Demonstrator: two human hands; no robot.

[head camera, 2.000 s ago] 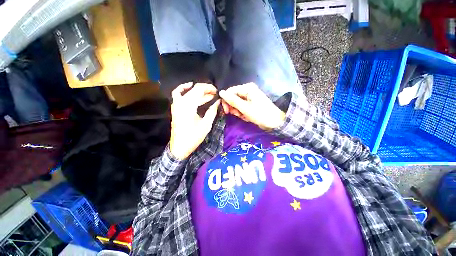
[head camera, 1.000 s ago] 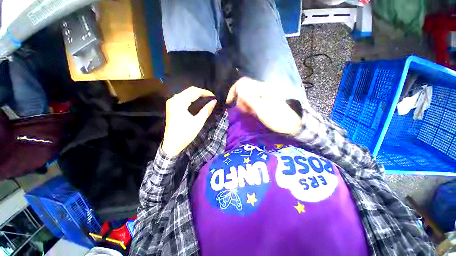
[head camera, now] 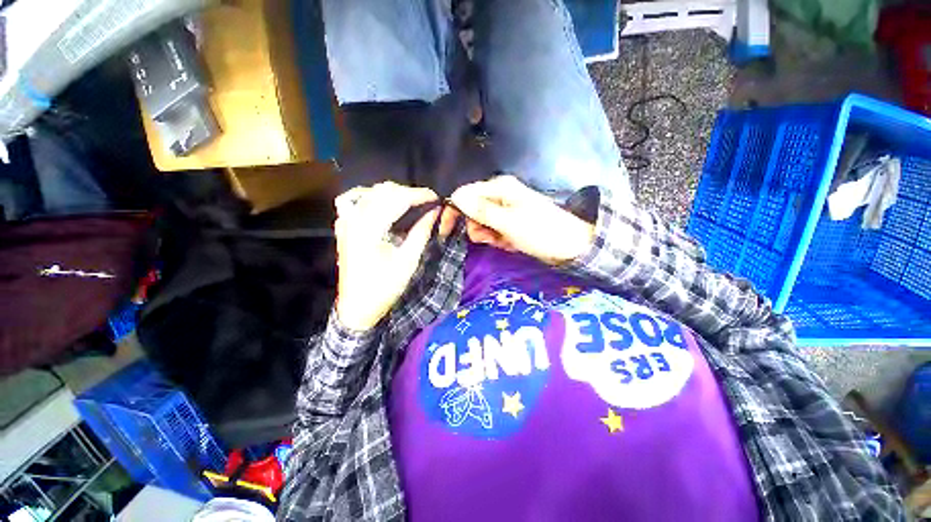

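Black fabric [head camera: 408, 138] lies over my lap between the jeans legs. My left hand [head camera: 383, 245] and my right hand [head camera: 521, 217] meet above it, fingertips almost touching. Both pinch a small dark bit of the fabric between thumb and fingers. Whether a thread or a small tool is also held is too small to tell.
A blue plastic crate [head camera: 761, 189] with pale scrap stands at the right. At the left are a wooden or cardboard box [head camera: 245, 102], a black cloth pile [head camera: 225, 316], maroon cloth [head camera: 61, 306] and a small blue basket [head camera: 148, 418]. A dark cord lies on the speckled floor.
My hands moved slightly apart one second ago and are now together again at the fingertips. My right hand has come down and its fingers have closed in toward my left.
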